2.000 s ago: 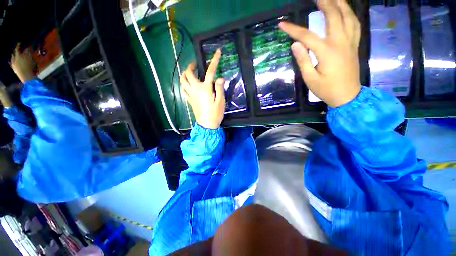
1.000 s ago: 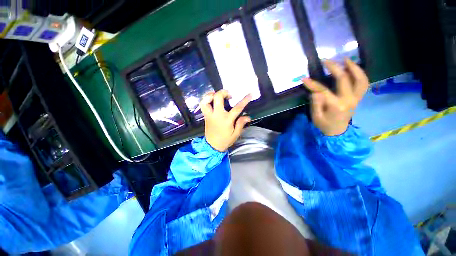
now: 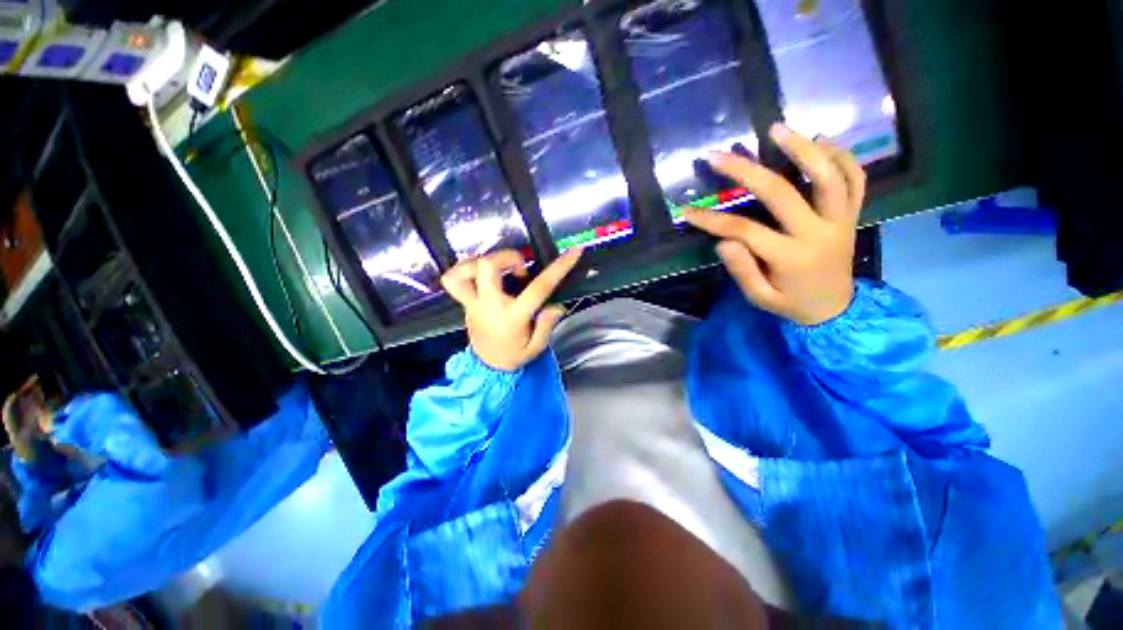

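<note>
A black phone tray point(image 3: 622, 117) lies on the green mat with several smartphones side by side. The third phone point(image 3: 554, 135) and the fourth phone point(image 3: 690, 105) have dark screens with a green and red strip at the lower end. The rightmost phone point(image 3: 831, 74) shows a lilac screen. The two left phones are dark. My left hand point(image 3: 505, 304) is empty, fingers apart, its index finger at the lower end of the third phone. My right hand point(image 3: 794, 234) is empty, fingers spread over the lower ends of the fourth and rightmost phones.
A white power cable point(image 3: 222, 234) and a thin black cable point(image 3: 273, 222) loop over the green mat point(image 3: 228, 160) at left. A power strip point(image 3: 74, 55) with an adapter point(image 3: 207, 76) is at the upper left. Black trays point(image 3: 123, 308) and another person's blue sleeve point(image 3: 185, 492) are at left.
The third and fourth phones' screens have gone from white to dark with green and red strips. My left hand has moved slightly left and down; my right hand has shifted left over the fourth phone.
</note>
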